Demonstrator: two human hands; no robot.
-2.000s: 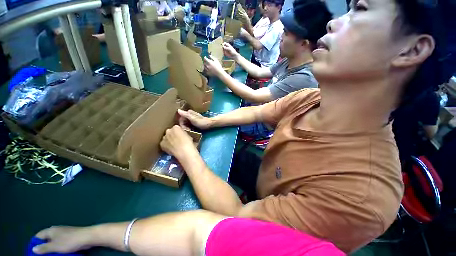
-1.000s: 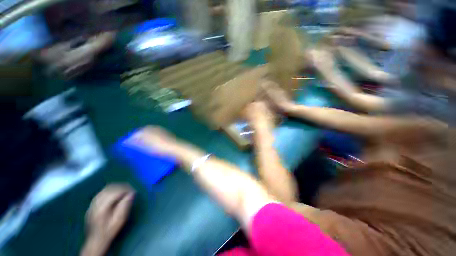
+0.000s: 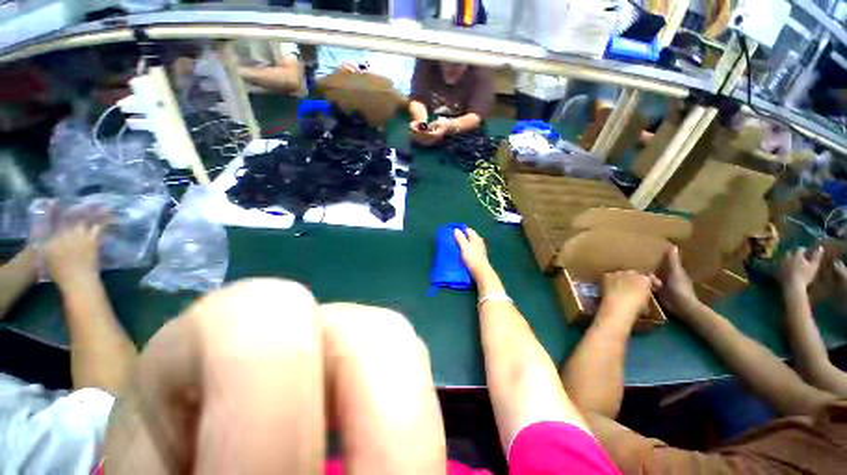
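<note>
A bright blue cloth lies on the dark-green table in front of me. My right hand rests on its right edge with the fingers on it; a band is on the wrist. My left hand is raised very close to the camera, large and blurred, with its fingers bent; whether it holds anything is hidden. A black heap of adapters and cables lies on a white sheet beyond the cloth.
At left, a neighbour's hands handle clear plastic bags. At right, a neighbour's hands are at a mailer box beside a divider tray. Yellow-green strands lie near the tray. A shelf post stands behind. A person sits opposite.
The view has swung left from the right-hand neighbour to the table's middle. My left hand has come up close to the camera. My right hand stays at the blue cloth.
</note>
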